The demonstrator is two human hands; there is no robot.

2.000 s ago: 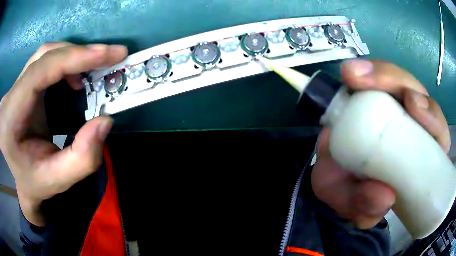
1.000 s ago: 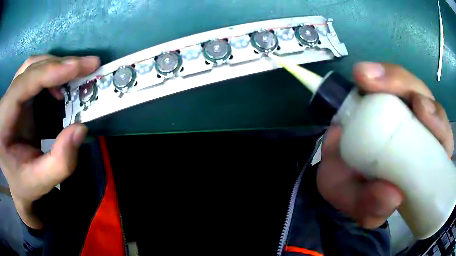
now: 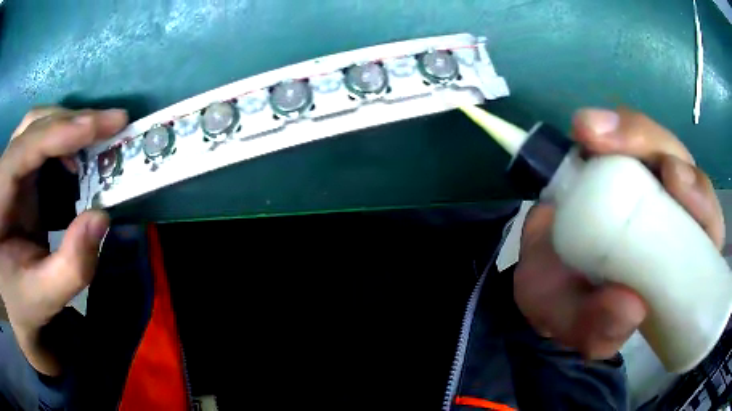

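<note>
A curved white component strip (image 3: 265,144) with several round grey components (image 3: 290,97) in a row is held above the green bench, its right end raised. My left hand (image 3: 56,193) grips its left end between thumb and fingers. My right hand (image 3: 594,241) is wrapped around a white glue bottle (image 3: 642,249) with a black collar. The bottle's pale yellow nozzle (image 3: 494,128) points up and left, its tip at the strip's lower edge near the right end, below the rightmost round component. Whether tip and strip touch I cannot tell.
The green bench surface (image 3: 562,48) lies behind and below the strip. A thin white line or stick (image 3: 697,64) shows at the far right. The bench's front edge runs across the middle, with the wearer's dark jacket with orange trim (image 3: 152,337) below it.
The strip and my left hand have moved left and slightly down. The nozzle has moved a little right and now points past the last round component instead of at the middle ones.
</note>
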